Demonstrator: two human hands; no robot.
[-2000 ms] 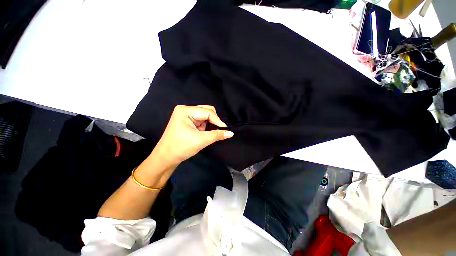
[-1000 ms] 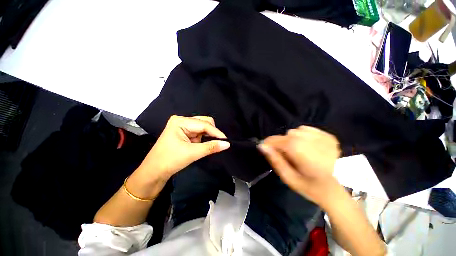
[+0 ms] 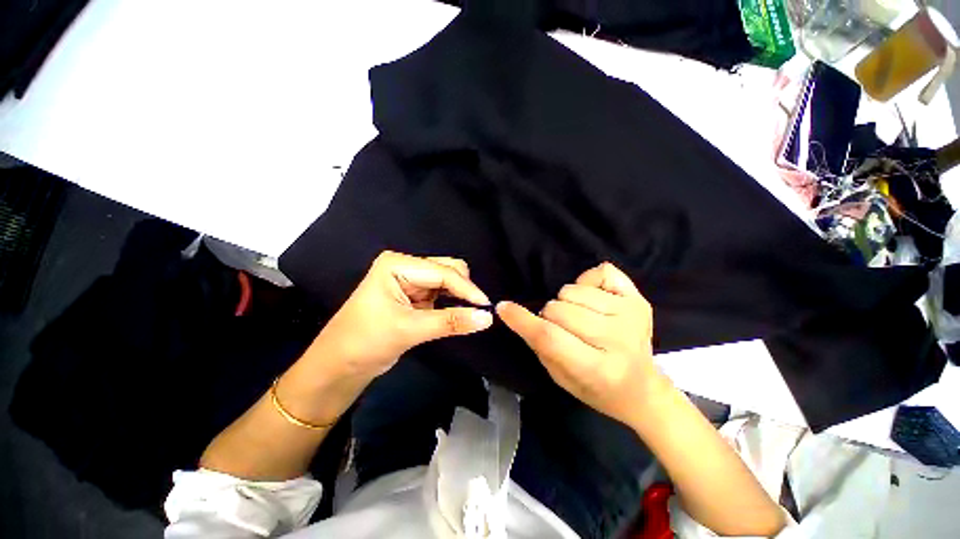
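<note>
A large black garment lies spread over the white table, its near part over the lap. My left hand pinches its folded edge between thumb and forefinger, near the middle of the view. My right hand is just to the right, its index fingertip touching the fold beside my left fingertips and its other fingers curled. No needle or thread can be made out at the fingertips.
The white table shows at left. A smartphone, thread clutter, a yellow-brown container, a glass jar and a green box lie at right. A black cloth heap is below left.
My right hand, out at the lower right edge two seconds ago, came to the fold and has now moved left against my left fingertips. My left hand keeps its pinch.
</note>
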